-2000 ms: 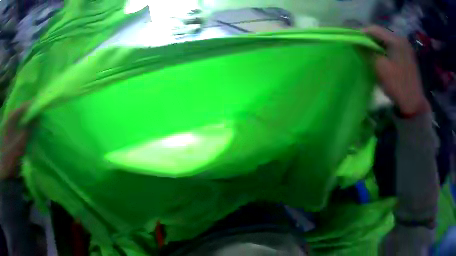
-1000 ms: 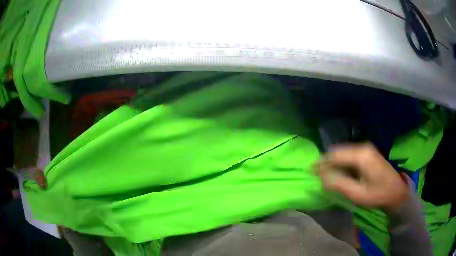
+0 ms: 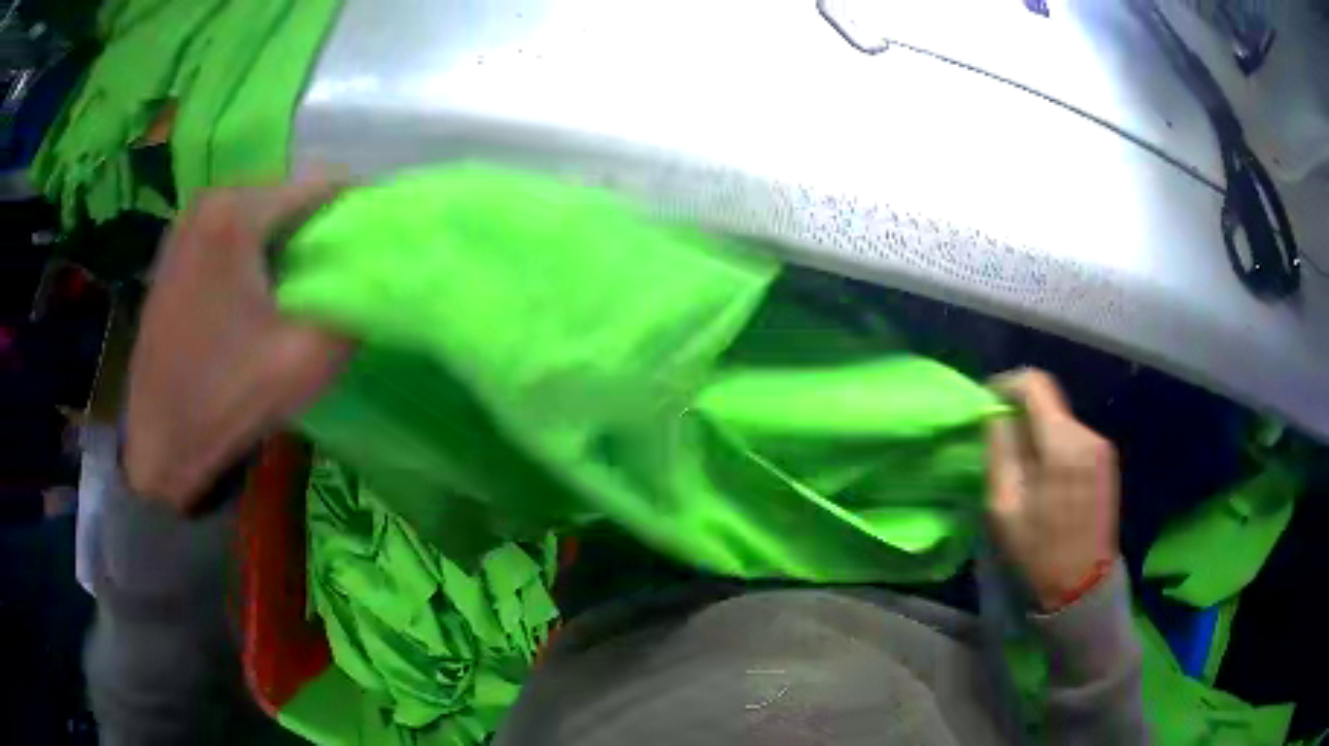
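A bright green garment piece (image 3: 583,321) is held bunched over my lap, just in front of the table's edge. It is creased and partly blurred. My left hand (image 3: 233,321) is blurred and grips its left end; the fingertips are hidden behind the cloth. My right hand (image 3: 1057,481) pinches its right end between thumb and fingers. Thin pale edge lines show on the lower right part of the cloth.
The pale table (image 3: 700,102) spans the top. Black-handled shears (image 3: 1256,226) lie at its right. Green pieces (image 3: 241,102) hang over its left end. A red-orange crate (image 3: 277,583) holds green cloth below left. More green cloth (image 3: 1224,539) lies right, by something blue.
The cloth was spread low across the lap; it is now raised and bunched nearer the table. My left hand has moved up and inward. The crate's contents have come into view.
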